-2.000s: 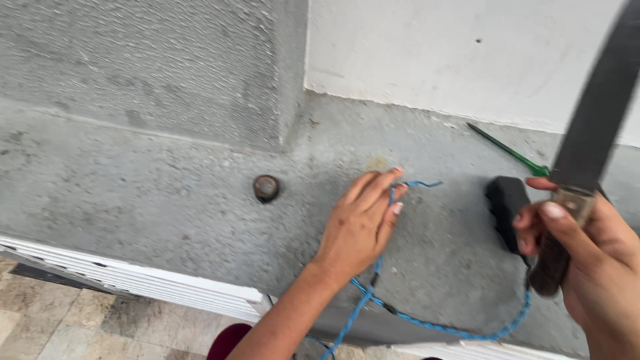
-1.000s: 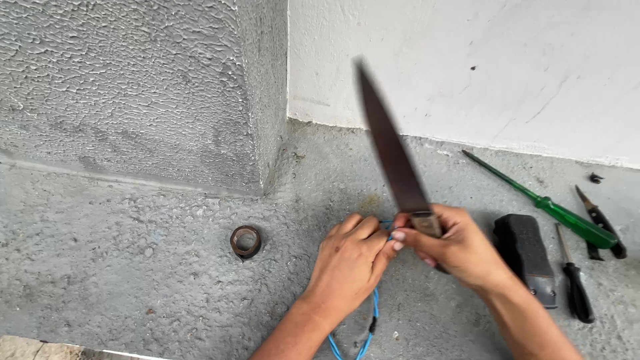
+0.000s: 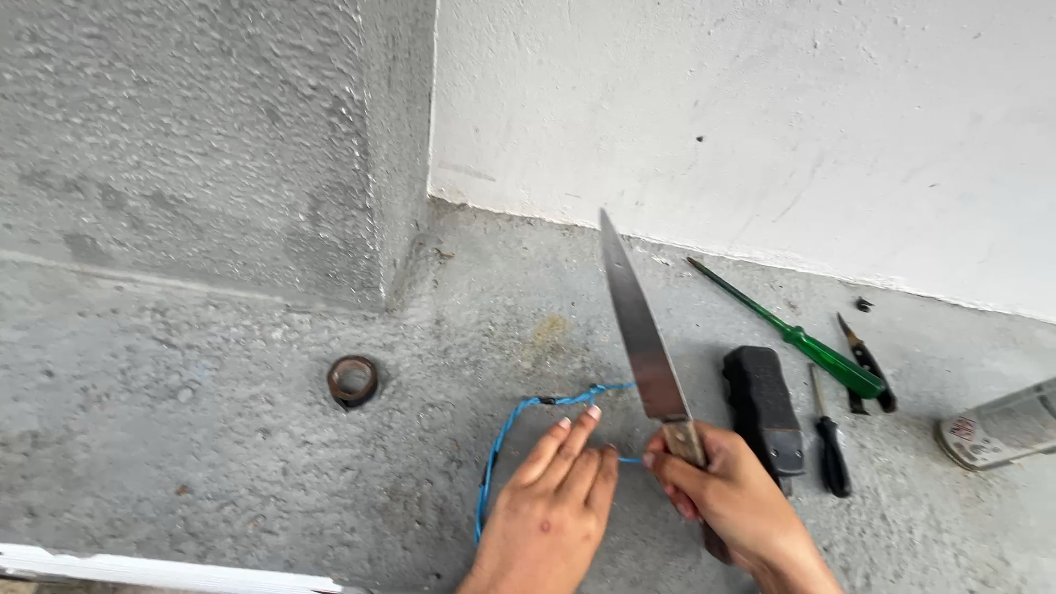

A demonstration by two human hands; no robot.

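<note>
My right hand (image 3: pixel 726 487) grips the handle of a large kitchen knife (image 3: pixel 639 322), its blade pointing up and away from me. A thin blue strand shows between that hand's thumb side and my left hand (image 3: pixel 557 495). The left hand lies palm down on the grey concrete, fingers slightly spread, beside a twisted blue electrical wire (image 3: pixel 497 445) with black tape on it. Part of the wire is hidden under the left hand, and one end passes behind the blade. Whether the left palm pins any wire cannot be seen.
Left of the hands lies a roll of black tape (image 3: pixel 353 378). To the right are a black power adapter or similar device (image 3: pixel 763 404), a green screwdriver (image 3: pixel 792 334), a small black screwdriver (image 3: pixel 832 458), a small knife (image 3: pixel 862 355) and a metal can (image 3: pixel 998 425). A wall rises behind.
One second ago both hands were together at the wire; now they are apart, with the left flat on the concrete. The knife stays in my right hand. The view has shifted.
</note>
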